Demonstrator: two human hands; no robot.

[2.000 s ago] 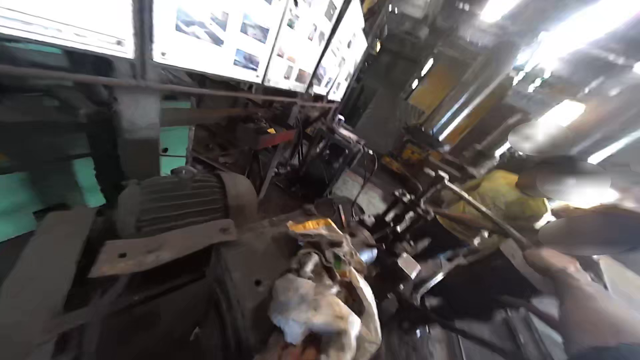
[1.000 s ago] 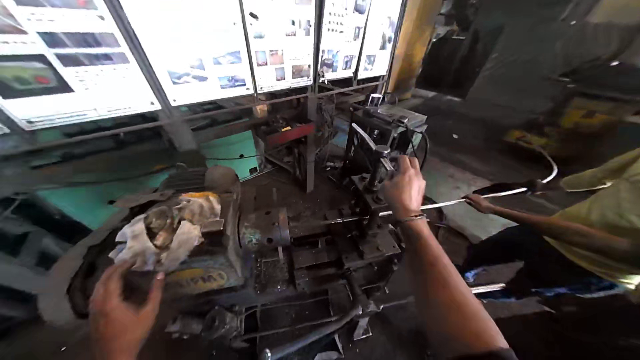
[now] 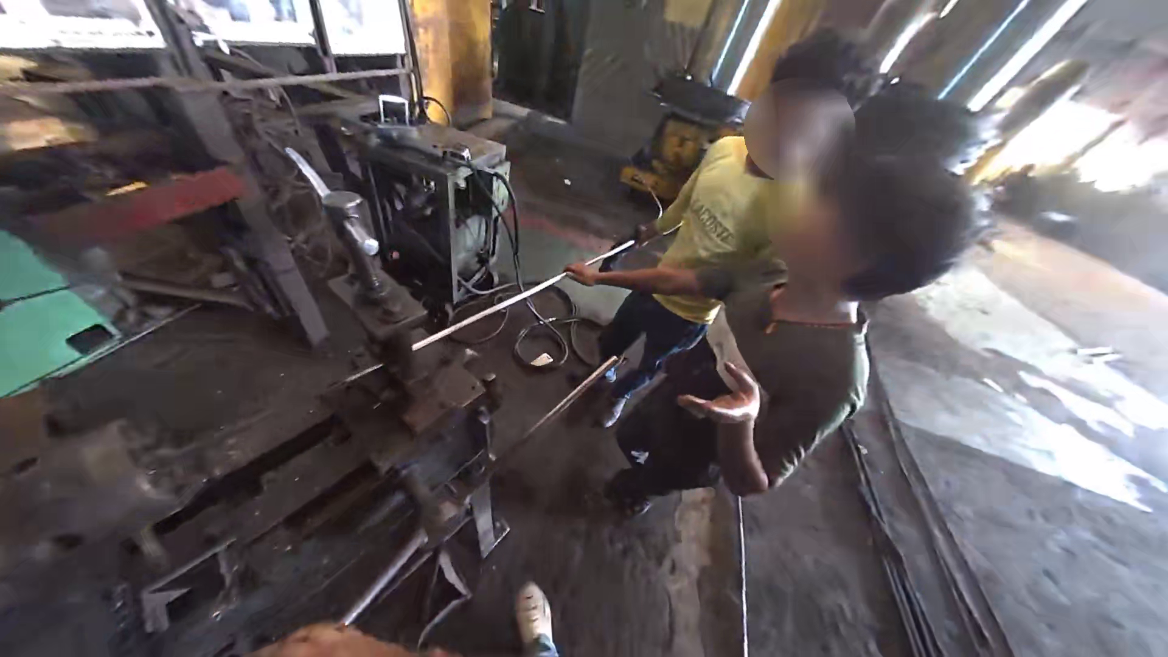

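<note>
At the bottom edge, part of a hand or forearm shows, most likely my right hand (image 3: 347,641); its fingers are hidden. It lies close to the lower end of a bare metal bar (image 3: 388,577). My left hand is out of view. Ahead stands a dark steel machine (image 3: 438,401) with an upright screw clamp and its curved handle (image 3: 351,214). A long pale rod (image 3: 520,297) slopes up from the machine to the hands of a co-worker in a yellow shirt (image 3: 721,214). A shorter rod (image 3: 570,397) sticks out lower down.
A second person in a dark shirt (image 3: 803,383) stands nearer, one palm raised. Behind the machine are a metal-framed unit (image 3: 438,201) and coiled cables (image 3: 547,338) on the floor. A red beam (image 3: 146,205) is at left; long bars (image 3: 899,547) lie at right.
My right hand has left the clamp on the machine, where it was a second ago. My left hand, seen earlier beside a crumpled rag, is out of view. The view has swung right.
</note>
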